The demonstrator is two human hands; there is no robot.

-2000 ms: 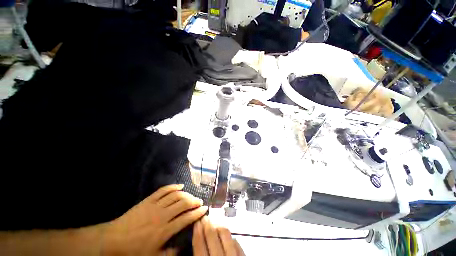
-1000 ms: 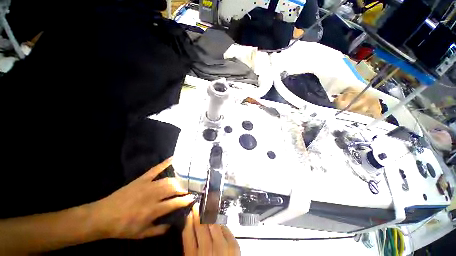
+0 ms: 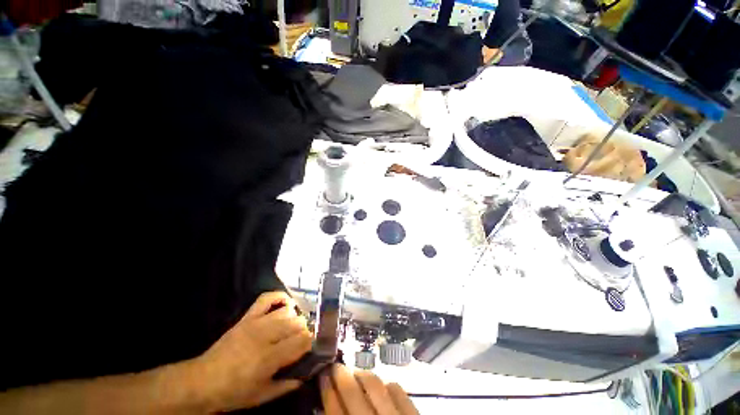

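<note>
A black garment panel point(image 3: 154, 186) spreads over the left side, its right edge running to the left end of a white sewing machine head point(image 3: 438, 267). My left hand point(image 3: 264, 348) lies at the needle area with its fingers bent, gripping the black cloth beside the upright dark guard point(image 3: 329, 316). My right hand point(image 3: 365, 393) is partly cut off by the bottom edge. Its fingertips rest on the cloth edge just in front of the guard. The presser foot is hidden behind the guard and fingers.
A pale post point(image 3: 333, 174) stands on the head. Grey garment pieces point(image 3: 369, 109) lie behind it. A white bin point(image 3: 519, 85) holds black and tan cloth. A thread stand point(image 3: 673, 89) rises upper right. Another person's hand point(image 3: 490, 55) shows at the back.
My left hand's fingers have drawn in from spread flat to bent on the cloth. The cloth beside the machine has shifted and bunched. My right hand has moved slightly right.
</note>
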